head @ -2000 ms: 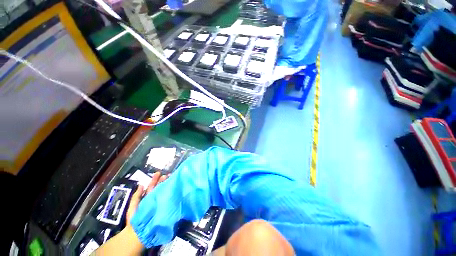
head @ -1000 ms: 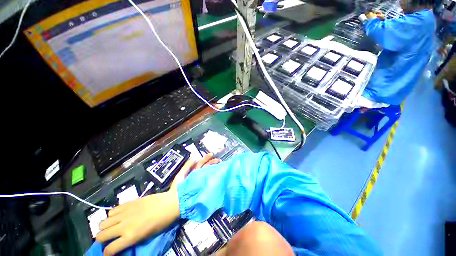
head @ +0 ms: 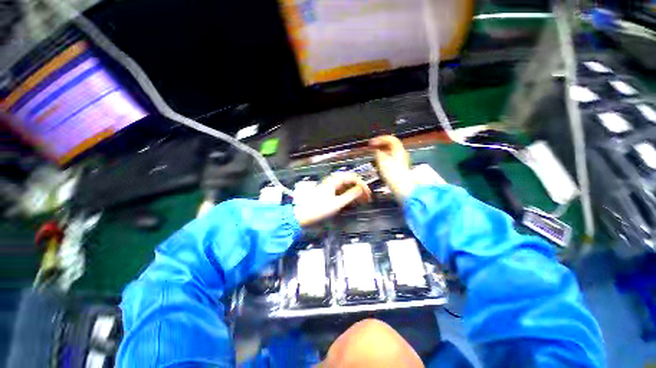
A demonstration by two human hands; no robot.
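Observation:
A clear tray [head: 360, 309] lies in front of me; its near row holds black units with white faces, one of them in the middle [head: 358, 267]. My left hand [head: 332, 197] and my right hand [head: 392, 167] are bare, over the tray's back row. A small piece with a printed label [head: 365, 171] lies between them, at the left fingertips and beside the right hand. Blur hides whether either hand grips it. A white cable [head: 208, 131] hangs down to the tray's left back. Another cabled test piece [head: 547, 226] lies at the right.
A black scanner [head: 503, 188] and a white bar [head: 551, 172] lie right of the tray. Two monitors, the right one orange-edged [head: 374, 36], stand behind keyboards [head: 360, 122]. Filled trays [head: 615, 122] are at far right, more units [head: 101, 330] at lower left. A mouse [head: 147, 221] sits left.
The view has swung left, bringing the second monitor in. The hands, crossed or overlapping one second ago, are now side by side over the back row, and the near row shows.

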